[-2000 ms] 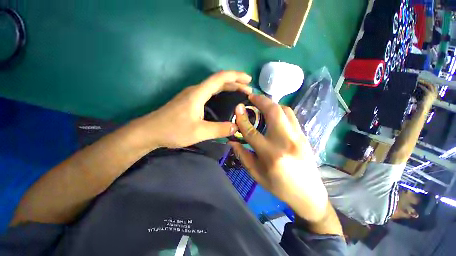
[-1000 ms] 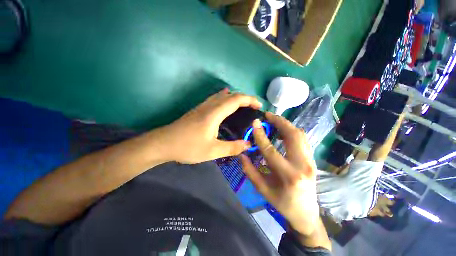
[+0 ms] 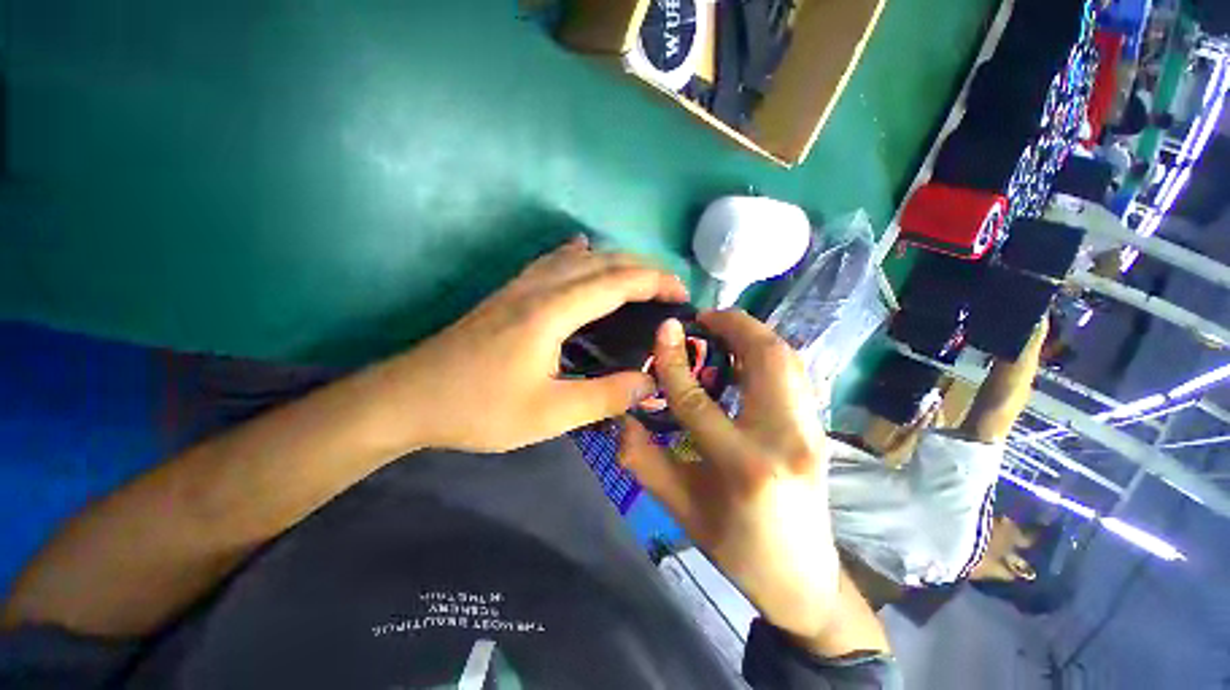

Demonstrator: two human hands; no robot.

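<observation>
A black cylindrical speaker is held between both hands above my lap, by the bench edge. Its end with a reddish lit-looking ring faces right. My left hand wraps its left side, fingers on top and thumb at the ring's lower edge. My right hand is on the right end, with one finger pressed on the end face and the others around the rim. The fingers hide much of the end face and rim.
A white mallet head lies on the green bench, beside a clear plastic bag. A brown carton holds a logo disc and black strips. A red speaker lies among black ones. A purple crate is below. Another person is at right.
The view has shifted slightly. The ring on the speaker's end looked pale, then blue, and now looks reddish. Both hands keep nearly the same hold.
</observation>
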